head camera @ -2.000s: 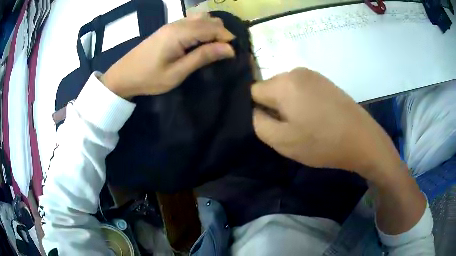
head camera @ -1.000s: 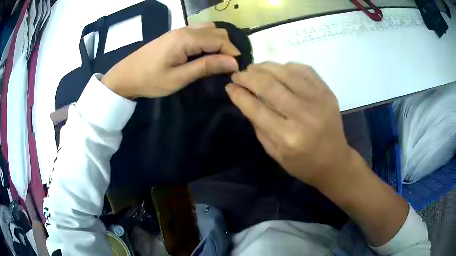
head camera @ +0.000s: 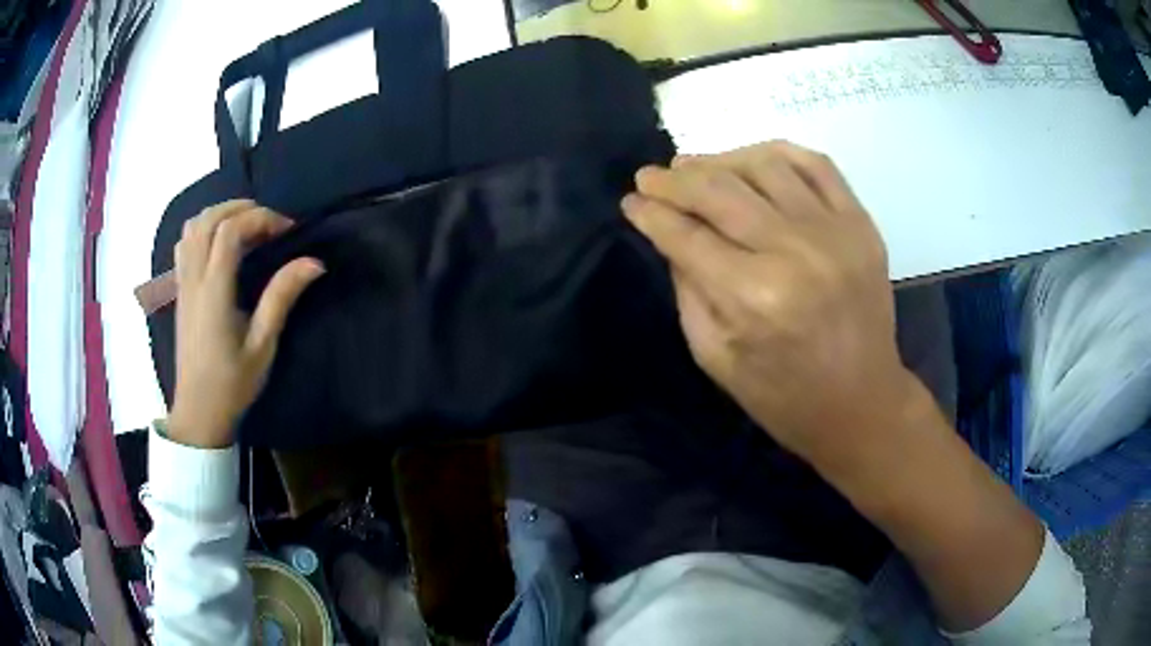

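A black bag body panel point(head camera: 442, 316) with rounded corners lies on the white table and hangs over the front edge. Its black handle point(head camera: 410, 76) stands out from the far edge, with white table showing through. My left hand point(head camera: 240, 290) is at the left part of the black cloth, thumb spread from the fingers, fingertips on the upper layer's edge. My right hand point(head camera: 770, 265) pinches the cloth edge near the right rounded corner. A small brownish-pink edge point(head camera: 157, 293) shows at the far left of the bag.
Red-handled snips point(head camera: 966, 30) and a dark scrap point(head camera: 1111, 57) lie at the upper right near a printed ruler scale point(head camera: 909, 78). A blue crate point(head camera: 988, 366) with white pieces stands at right. Red and white strips point(head camera: 57, 265) hang at left. A round metal object point(head camera: 288, 606) is below left.
My left hand has moved from the right corner to the bag's left side, uncovering the far edge. My right hand stays at the right corner. The bag has shifted slightly right.
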